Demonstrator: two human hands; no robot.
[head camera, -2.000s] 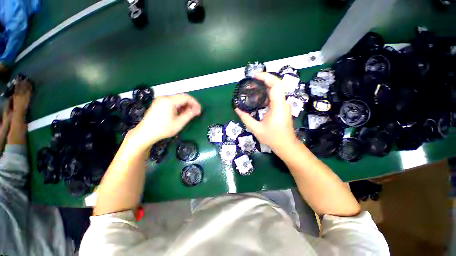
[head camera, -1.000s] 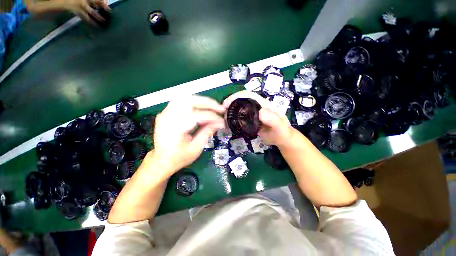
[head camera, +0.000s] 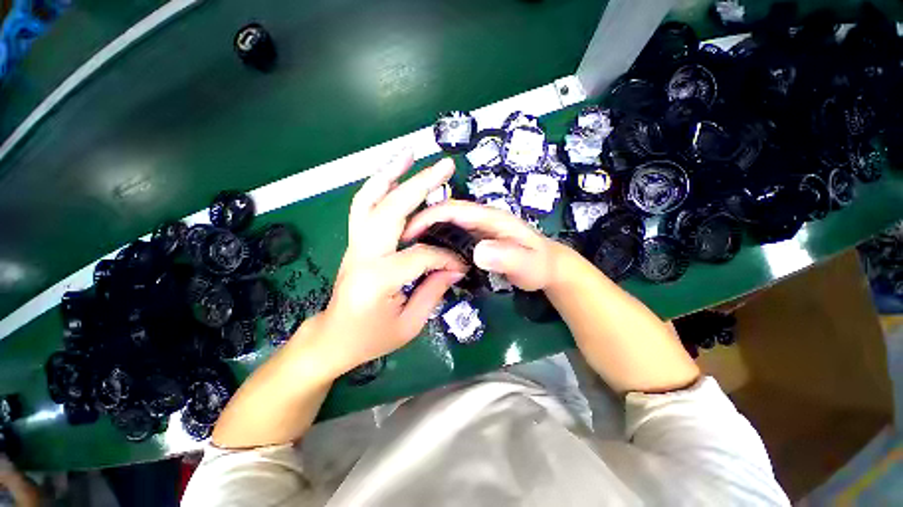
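My right hand (head camera: 510, 248) holds a black round housing (head camera: 451, 241) above the green work surface, its fingers over the top. My left hand (head camera: 381, 267) is against the housing's left side, with thumb and index finger close together at it and the other fingers raised; whether it holds a small part is hidden. White-faced inserts (head camera: 524, 150) lie in a cluster beyond and beside my hands, and one insert (head camera: 462, 321) lies just below them. A round cover (head camera: 366, 370) is partly hidden under my left wrist.
A pile of black covers (head camera: 149, 317) lies at left, with tiny dark bits (head camera: 302, 292) beside it. A large pile of black housings (head camera: 733, 149) is at right. One unit (head camera: 254, 45) stands on the belt beyond the white strip (head camera: 327, 176). A cardboard box (head camera: 812, 366) is below right.
My hands have closed around the housing, which was earlier held up by my right hand alone. My left hand has moved right to meet it. The view has shifted.
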